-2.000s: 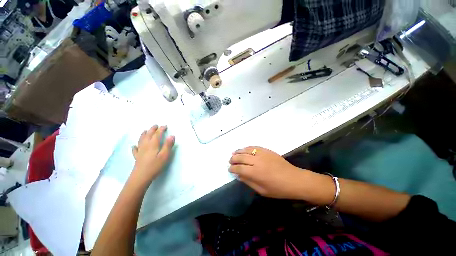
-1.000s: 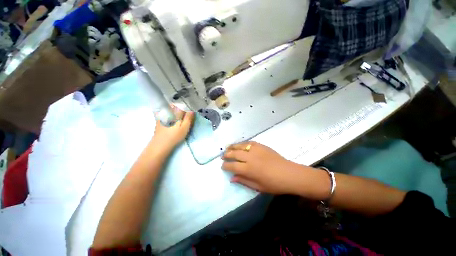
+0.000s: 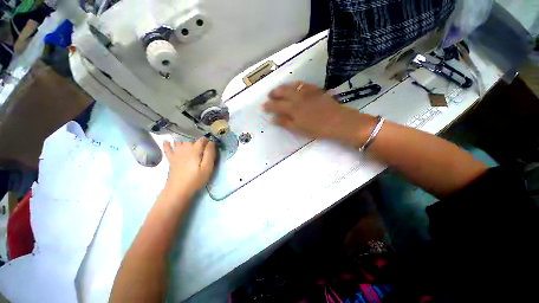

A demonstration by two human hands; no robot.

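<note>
The sewing machine (image 3: 201,35) stands across the table with its needle area low at the centre left. Thin pale blue fabric (image 3: 218,237) lies on the table, nearly white in glare. My left hand (image 3: 190,163) lies on the fabric just left of the presser foot, fingertips close to it; whether they pinch the cloth I cannot tell. My right hand (image 3: 304,112) is over the machine bed right of the needle, blurred, fingers apart, with nothing seen in it. The needle tip is too small and shaded to make out.
Black snips (image 3: 359,93) lie just beyond my right hand. Plaid cloth (image 3: 384,35) hangs over the bed. Other snips (image 3: 450,74) and a small brown tag (image 3: 438,99) lie far right. White sheets (image 3: 62,207) lie at the left, beside a red bin (image 3: 20,228).
My left hand has gone from the table's front to the needle area. My right hand has moved from the front edge up and right onto the machine bed. The view has also shifted.
</note>
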